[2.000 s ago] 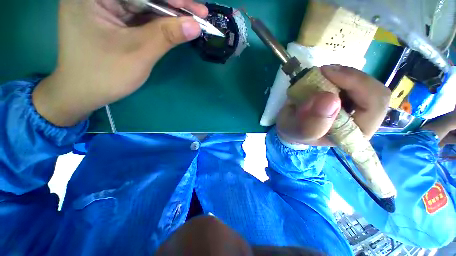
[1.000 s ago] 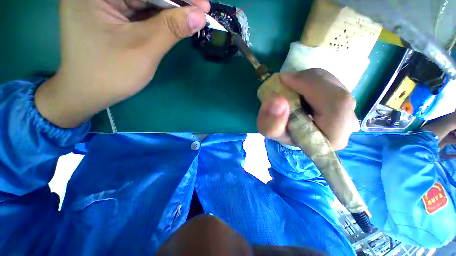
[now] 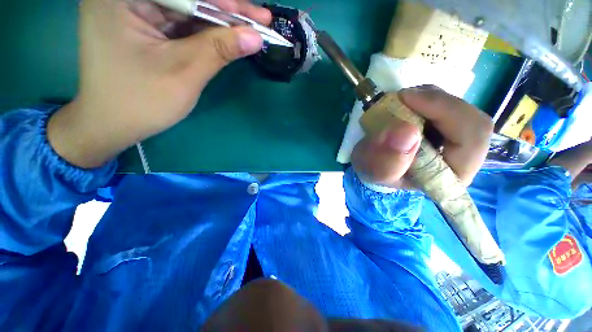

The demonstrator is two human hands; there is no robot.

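A round black unit [image 3: 280,52] with a small circuit board lies on the green mat at the top, with whitish translucent material [image 3: 312,44] along its right side. My left hand [image 3: 152,71] holds silver tweezers [image 3: 224,17], whose tips lie over the board. My right hand [image 3: 422,139] holds a soldering iron [image 3: 454,198] by its tape-wrapped handle. The iron's dark tip is just right of the unit, close to the whitish material. A thin reddish wire shows faintly by the unit's upper right edge.
A tan block [image 3: 428,39] with burnt specks sits on a white pad [image 3: 389,74] right of the iron. A cloudy plastic hood edge [image 3: 519,39] hangs at upper right. A tray [image 3: 509,150] holds yellow, blue and orange items. Another person's blue sleeve [image 3: 535,227] is at right.
The iron's tip touched or overlapped the unit one second ago; my right hand has since drawn it back to the right. The tweezers stay over the board, with their angle slightly changed.
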